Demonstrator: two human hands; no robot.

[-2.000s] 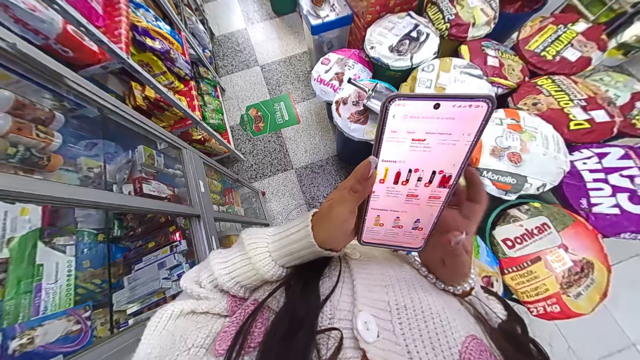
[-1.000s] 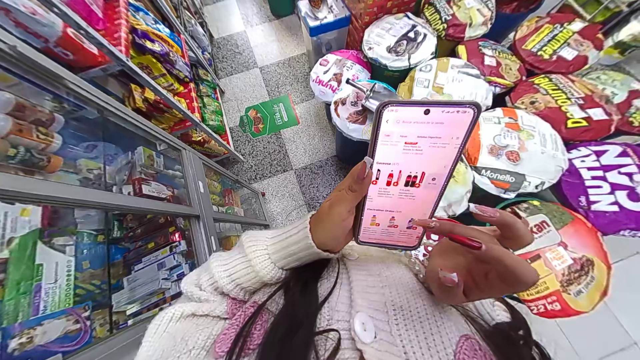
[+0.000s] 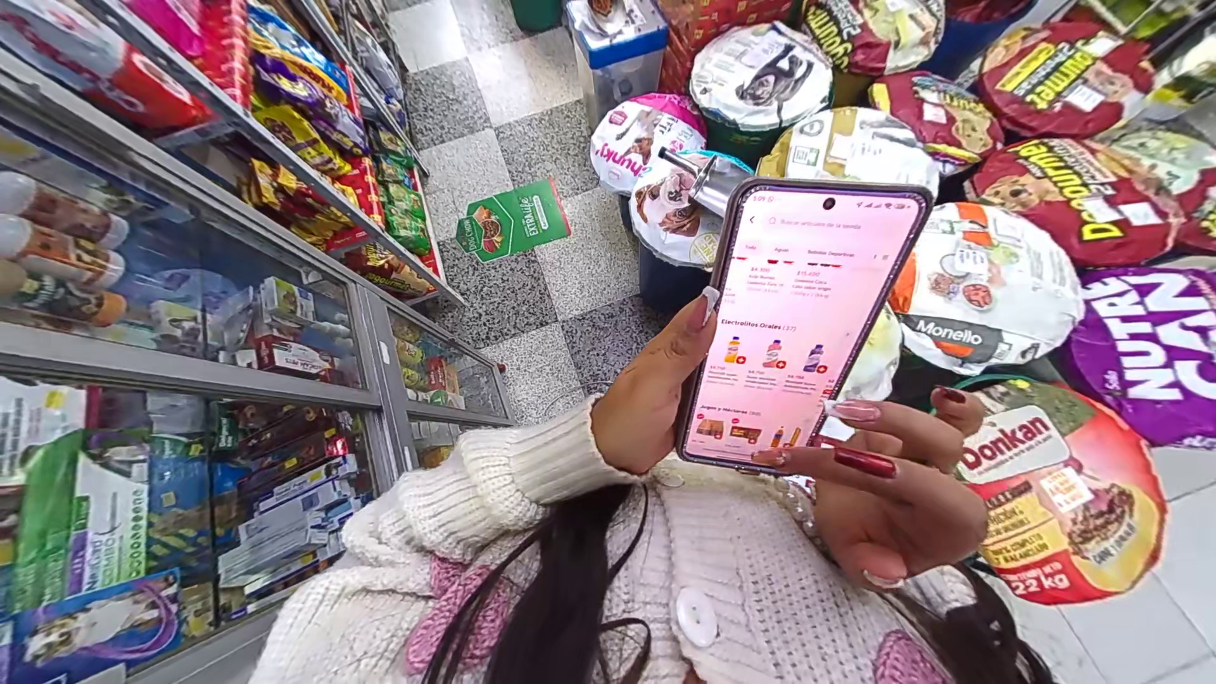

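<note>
A smartphone [image 3: 798, 323] with a lit pink shopping screen of small product pictures is held upright and slightly tilted before my chest. My left hand [image 3: 657, 394] grips its left edge, the thumb along the side and the other fingers hidden behind it. At the lower right corner of the phone is my right hand [image 3: 902, 484], fingers spread and fingertips at the screen's lower edge; whether they touch the glass is hard to tell. It holds nothing visible. Its nails are long, some of them red.
Round containers with pet food bag covers, among them a white one [image 3: 988, 285] and a red one [image 3: 1064, 489], crowd the right side. A metal scoop [image 3: 708, 180] rests on one. Glass display cases [image 3: 380, 351] and a snack shelf [image 3: 313, 161] line the left. A green floor sticker [image 3: 518, 220] marks the checkered tiles.
My right hand, behind the phone's right side two seconds ago, has come round to the lower part of its screen. The products shown on the screen have changed. My left hand keeps its grip.
</note>
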